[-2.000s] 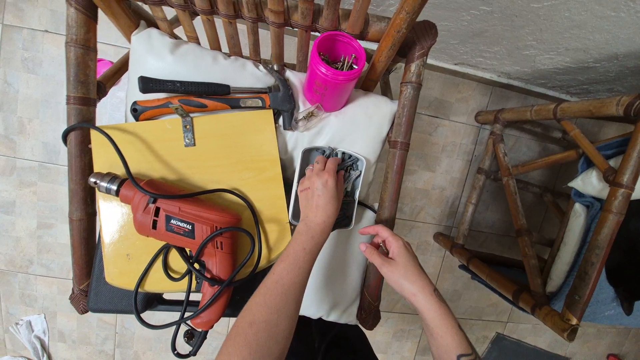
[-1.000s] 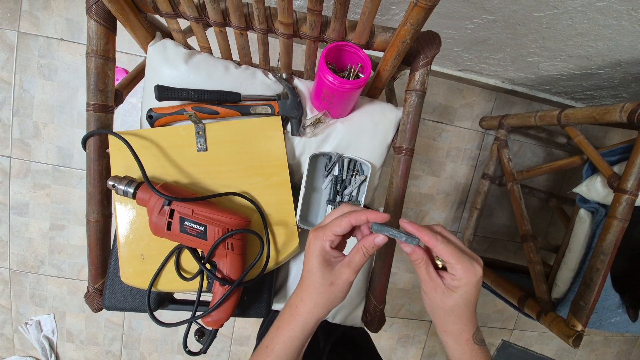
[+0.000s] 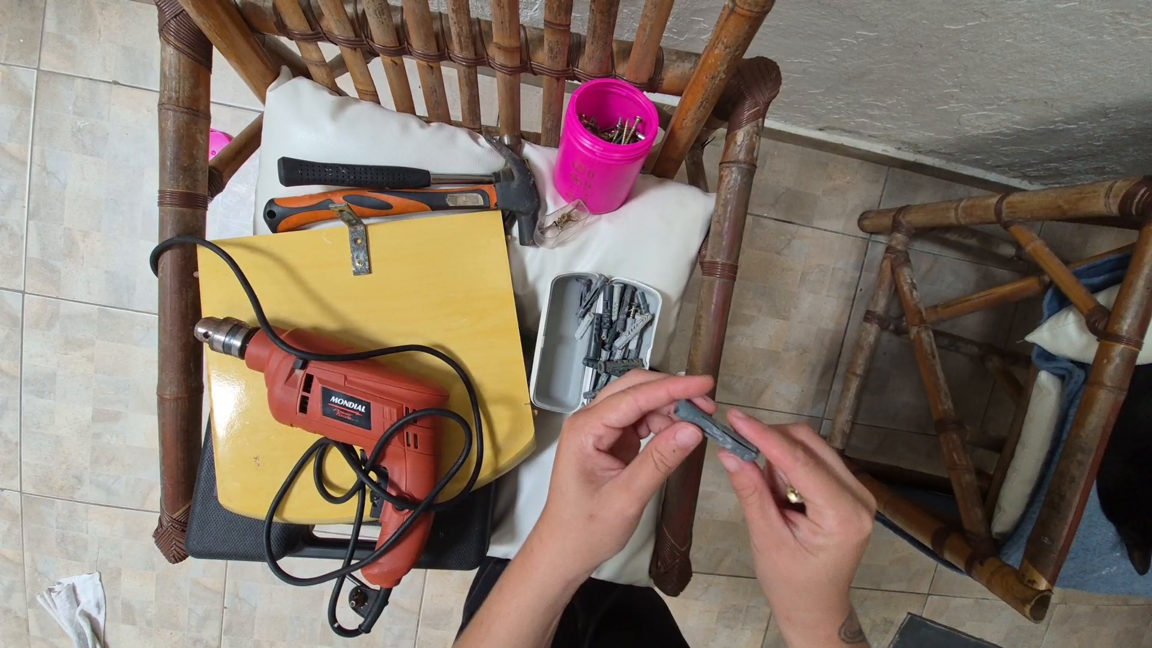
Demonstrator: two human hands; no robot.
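A grey plastic wall plug (image 3: 717, 432) is held between my two hands. My left hand (image 3: 621, 459) pinches its upper left end between thumb and fingers. The fingertips of my right hand (image 3: 796, 504) grip its lower right end, and a small brass-coloured object (image 3: 794, 494) shows among the right fingers. Just up and left of my hands, a white tray (image 3: 555, 369) holds several grey wall plugs (image 3: 621, 319). Beyond it stand a pink plastic jar (image 3: 601, 166) of screws and a small clear container (image 3: 562, 225).
On the cushioned bamboo chair (image 3: 720, 261) lie a red corded drill (image 3: 360, 405), a yellow board (image 3: 432, 288) with a metal bracket (image 3: 356, 243), a claw hammer (image 3: 396, 202), a black-handled tool (image 3: 360, 173) and a black case (image 3: 243, 531). Another bamboo chair (image 3: 945, 423) stands at right.
My left hand was in the white tray two seconds ago. It has since moved out, and both hands have come together on a wall plug.
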